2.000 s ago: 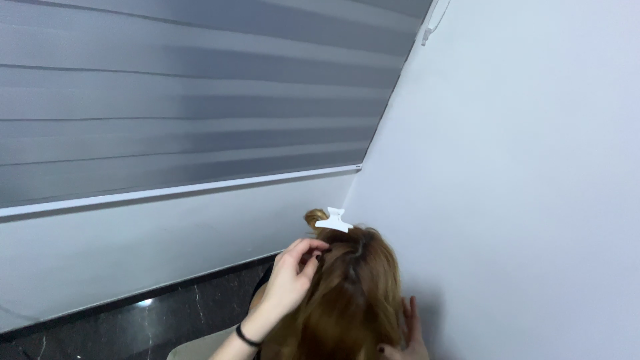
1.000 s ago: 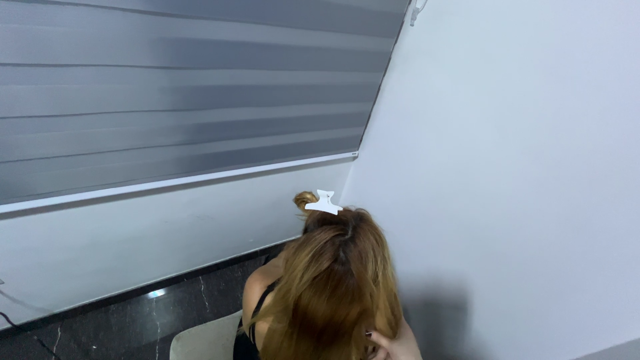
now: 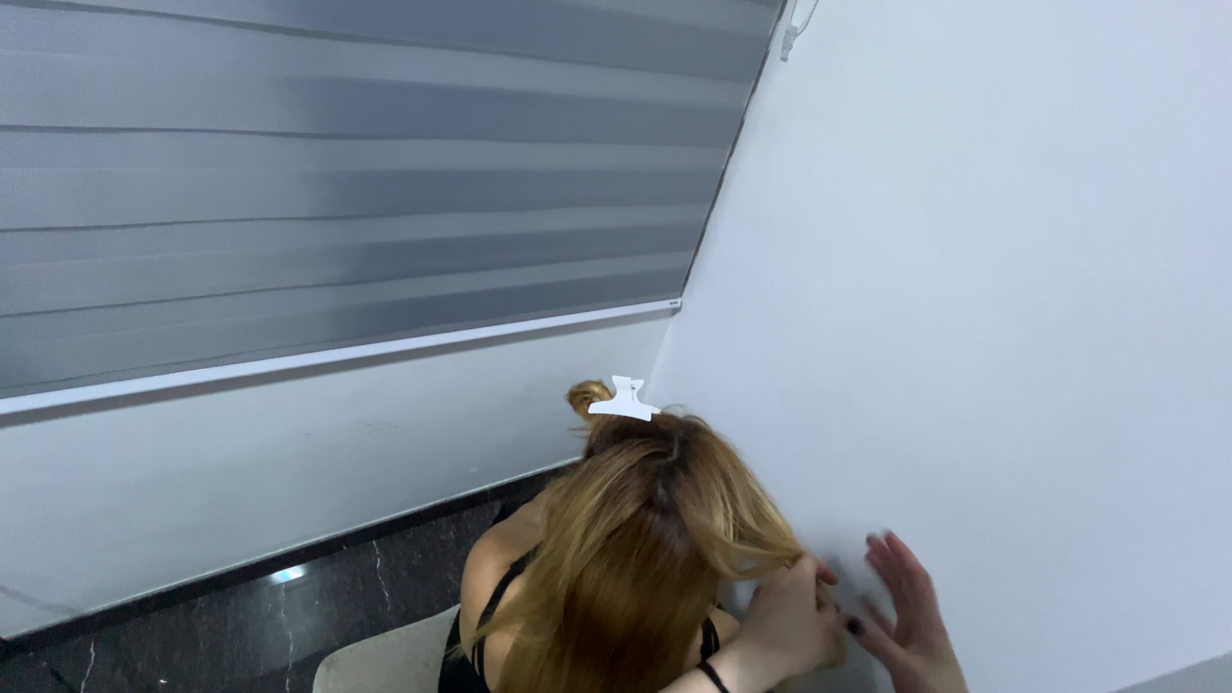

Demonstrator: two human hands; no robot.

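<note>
A seated person with long reddish-blond hair (image 3: 626, 577) is below me, back turned. A white plastic butterfly hair clip (image 3: 624, 399) holds a coiled section of hair (image 3: 587, 397) on top of the head. My left hand (image 3: 794, 611), with a black band at the wrist, has its fingers closed on a strand drawn out from the right side of the head. Just right of it, my right hand (image 3: 905, 611) is raised with spread, slightly blurred fingers and holds nothing.
Ahead are a grey striped window blind (image 3: 385, 192) and a white wall beneath it. Another white wall (image 3: 962, 289) stands close on the right, near my right hand. A pale seat (image 3: 395, 654) rests on the dark marbled floor (image 3: 289, 616).
My left hand has moved from the upper left of the head to its right side and now holds a strand. My right hand is now apart from the hair.
</note>
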